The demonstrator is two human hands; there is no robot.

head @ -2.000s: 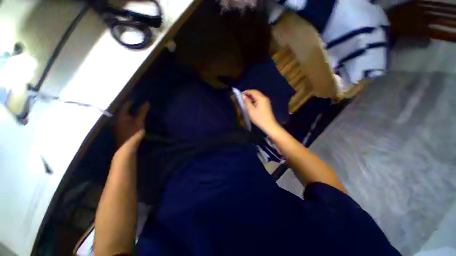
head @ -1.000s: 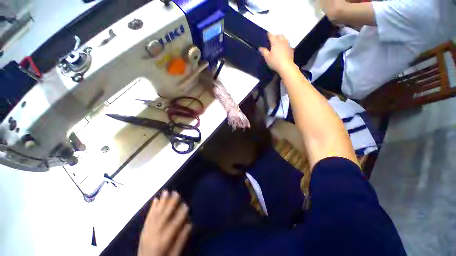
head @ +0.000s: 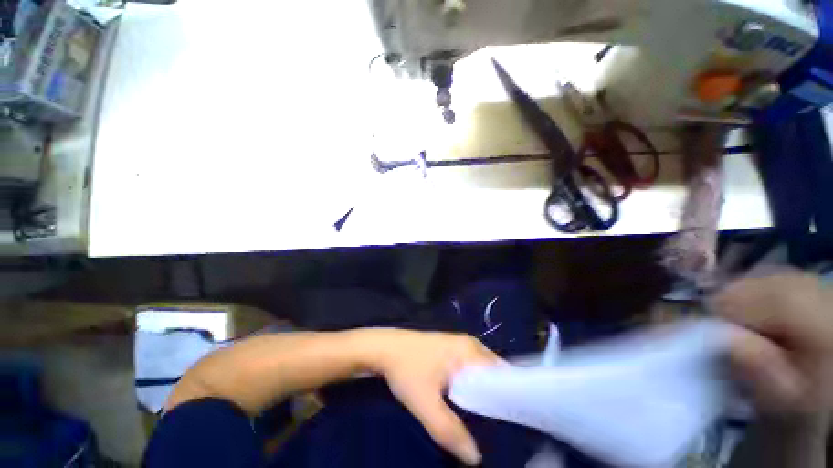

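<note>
A white fabric piece (head: 612,388), blurred, stretches between my hands over my navy-clad lap. My left hand (head: 438,384) is at its narrow left end, with that end between thumb and fingers; the thumb points down. My right hand (head: 776,343), strongly blurred at the right, grips its other end. On the white machine table (head: 228,164) lie black shears (head: 557,146), touching or overlapping red-handled scissors (head: 626,155), right of the needle area. The sewing machine (head: 566,27) stands at the top.
A pinkish thread bundle (head: 699,219) hangs over the table edge at the right. A small dark scrap (head: 343,218) and thread ends (head: 402,164) lie on the table. A clear box (head: 55,64) stands at the upper left. A pale piece with a navy stripe (head: 169,356) is at the lower left.
The view has turned towards the table's front. My right hand has come from the machine's right end to the lap area. A white piece now spans both hands; both were empty one second ago.
</note>
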